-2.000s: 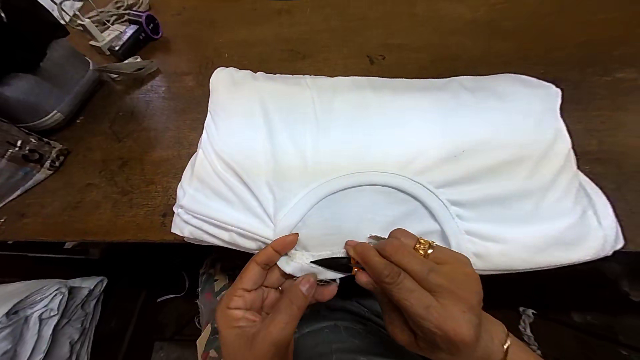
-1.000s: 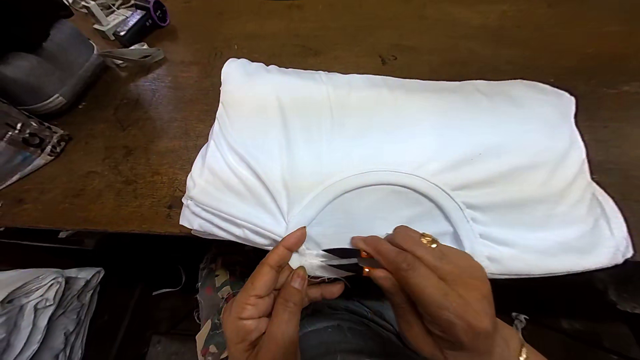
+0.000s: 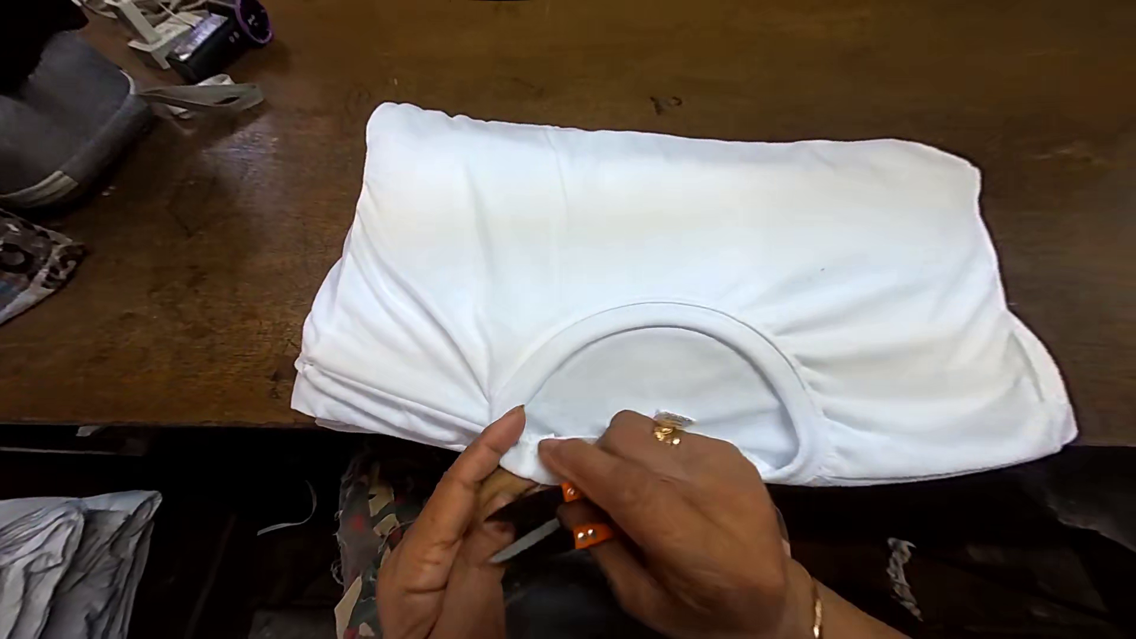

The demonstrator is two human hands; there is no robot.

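Observation:
A folded white T-shirt (image 3: 674, 222) lies at the front edge of the table, its round ribbed neckline (image 3: 657, 317) facing me. My left hand (image 3: 457, 532) pinches the neckband's edge left of the opening. Close beside it, my right hand (image 3: 683, 524), with a gold ring, has thumb and finger on the same edge. Thread snips (image 3: 581, 524) with orange parts sit in my right hand, their blades spread apart and pointing left, below the fabric. A small label (image 3: 674, 419) shows partly behind my right fingers.
A grey fabric item (image 3: 71, 115), a black device (image 3: 209, 44) and cables occupy the wooden table's (image 3: 195, 293) far left. A patterned cloth (image 3: 31, 262) lies at the left edge. Greyish-white fabric (image 3: 71, 559) is piled lower left, below the table edge.
The snips' blades, level with the neckband's edge a second ago, now point lower, beneath it. My right thumb and finger have moved left onto the fabric beside my left fingers.

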